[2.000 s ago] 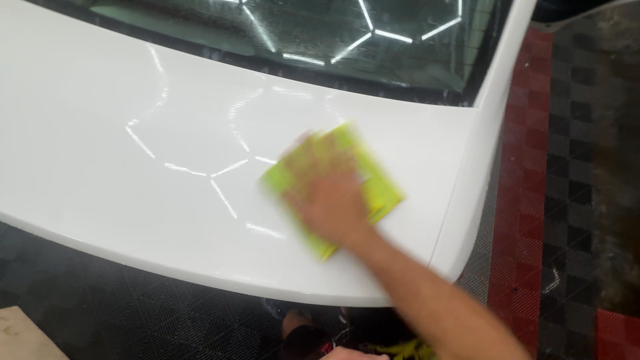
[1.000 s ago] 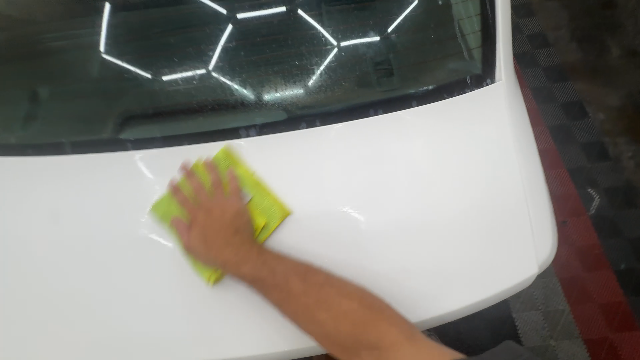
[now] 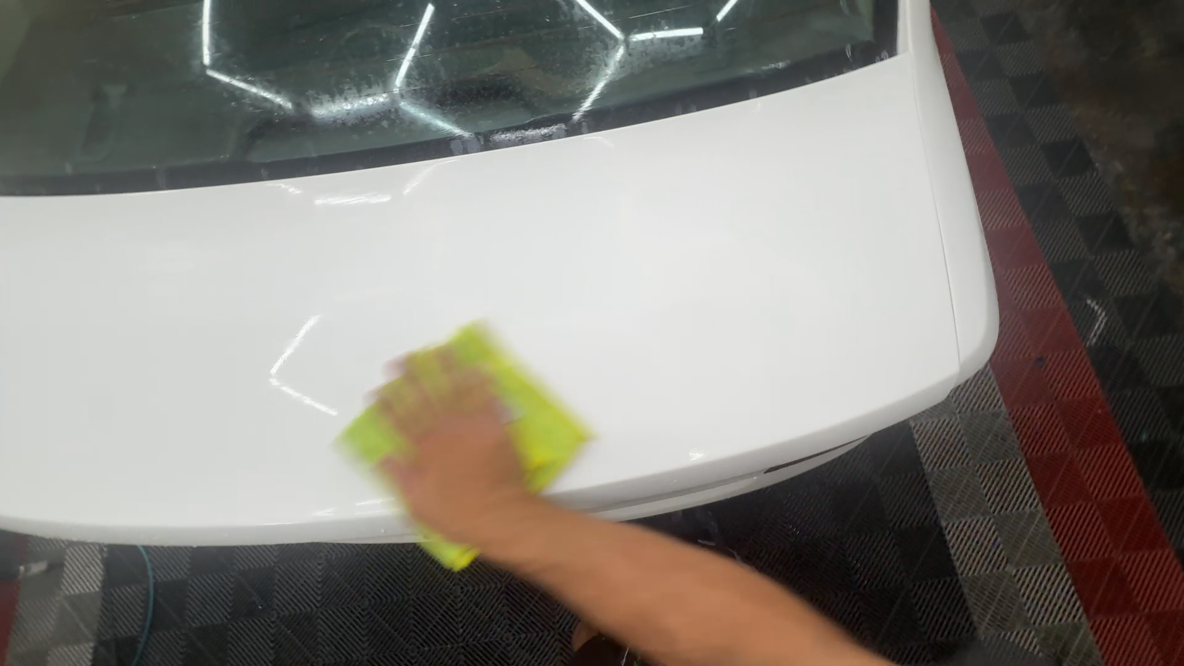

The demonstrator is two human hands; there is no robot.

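Note:
My right hand (image 3: 458, 444), blurred by motion, lies spread on a folded yellow-green cloth (image 3: 550, 421) and presses it against the white trunk lid (image 3: 703, 277) of a car. The cloth is near the lid's rear edge, and one corner hangs past that edge. Above the lid is the rear window (image 3: 351, 83), dark glass with spots and bright light reflections. My left hand is not in view.
The car's rear bumper (image 3: 740, 486) shows below the lid's edge. Floor tiles (image 3: 1064, 388) in black, grey and red surround the car. A thin blue-green hose or cord (image 3: 148, 601) lies on the floor at lower left.
My right hand and the cloth have moved from near the rear window, one second ago, down to the lid's rear edge. The view has shifted.

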